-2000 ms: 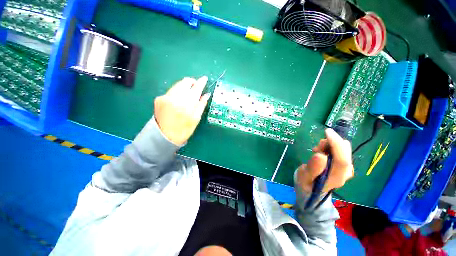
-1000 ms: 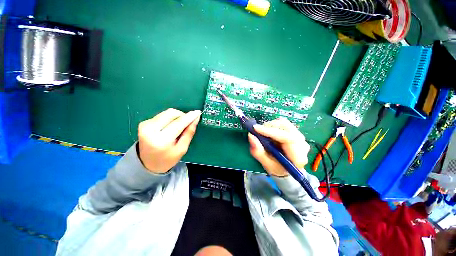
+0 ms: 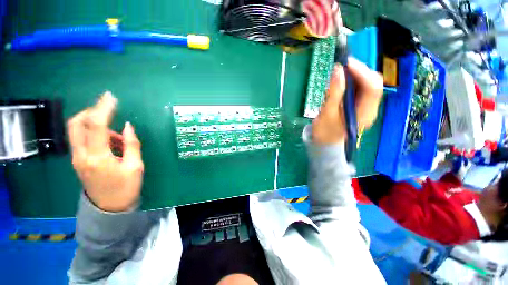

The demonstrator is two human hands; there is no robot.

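A green PCB panel point(image 3: 228, 132) lies flat on the green bench mat in front of me. My left hand point(image 3: 106, 153) is left of the panel, raised and slightly blurred, thumb and forefinger apart, with no solder wire visible in it. My right hand point(image 3: 350, 100) is beyond the panel's right end, shut on the dark blue soldering iron point(image 3: 350, 108). The iron points away from me toward the blue iron stand point(image 3: 363, 47); its tip is blurred. The hand and iron partly hide the stand.
A second PCB panel point(image 3: 320, 75) lies beside the stand. A black fan point(image 3: 262, 21) and tape roll point(image 3: 320, 16) are at the far side. A blue tool point(image 3: 150, 38) and solder reel point(image 3: 16, 131) are left. A blue parts bin point(image 3: 392, 139) is right, near a person in red point(image 3: 429, 206).
My right hand has carried the iron off the panel, away and right toward the stand. My left hand has moved left and its fingers have parted. The view has turned.
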